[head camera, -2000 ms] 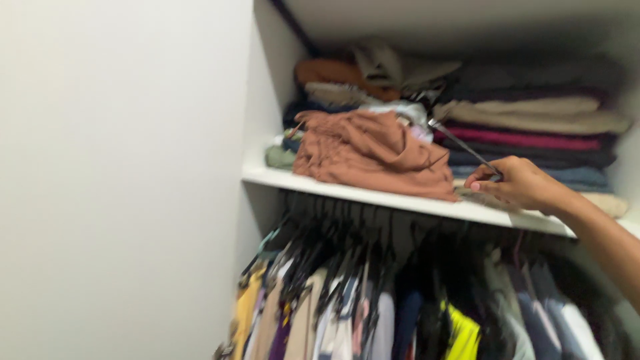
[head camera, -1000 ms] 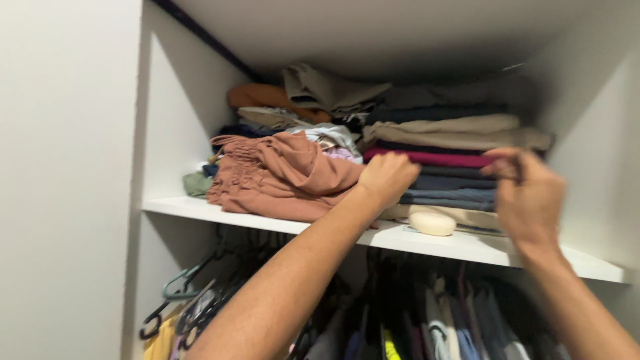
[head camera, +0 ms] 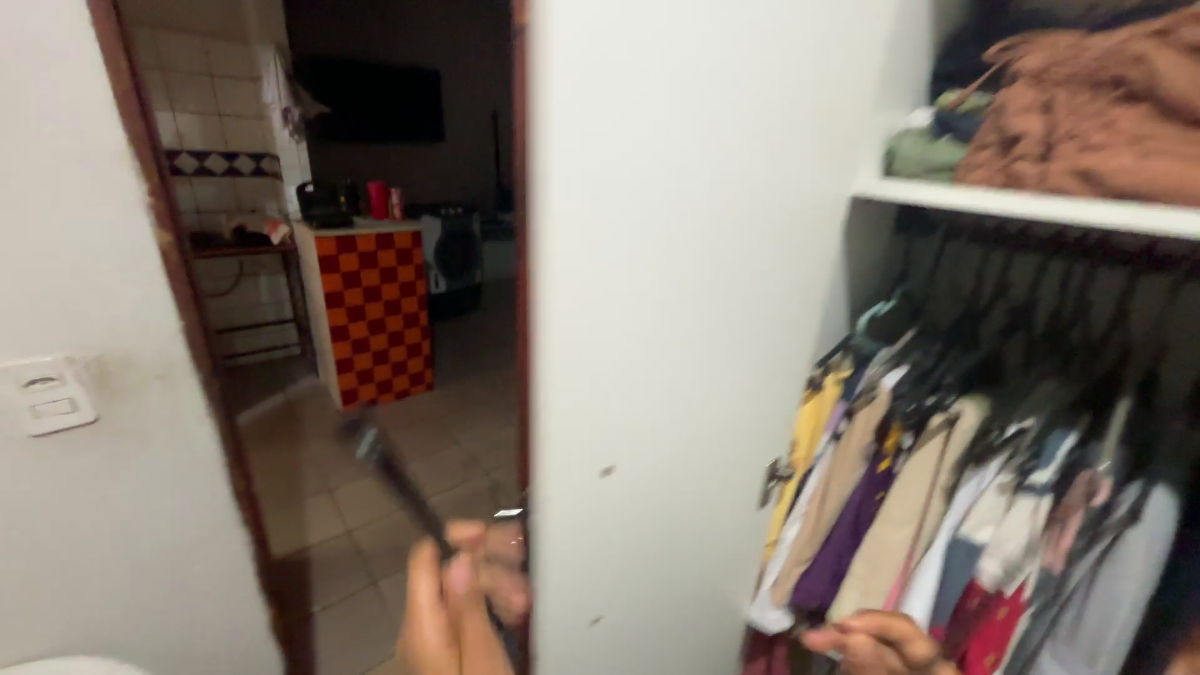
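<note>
My left hand (head camera: 459, 600), low and left of the middle, grips a slim dark stick-like tool (head camera: 408, 492). The tool slants up and left in front of the doorway, and its far end is too blurred to name. My right hand (head camera: 881, 642) is at the bottom edge, in front of the clothes on hangers (head camera: 900, 525). Its fingers are curled together, and whether they hold anything small cannot be told. Above it, a folded brown-pink garment (head camera: 1097, 122) lies on the white closet shelf (head camera: 1031, 211) beside a green folded cloth (head camera: 923, 155).
A white closet panel (head camera: 675, 281) stands between the hanging clothes and a doorway with a brown frame (head camera: 202, 319). Through the doorway are a red-and-orange checkered counter (head camera: 380, 319), a wall-mounted television (head camera: 375, 98) and a tiled floor. A light switch (head camera: 47, 398) is at the left.
The view has swung left to the doorway. Both hands have left the folded clothes on the shelf. The slim tool, in my right hand two seconds ago, is now in my left.
</note>
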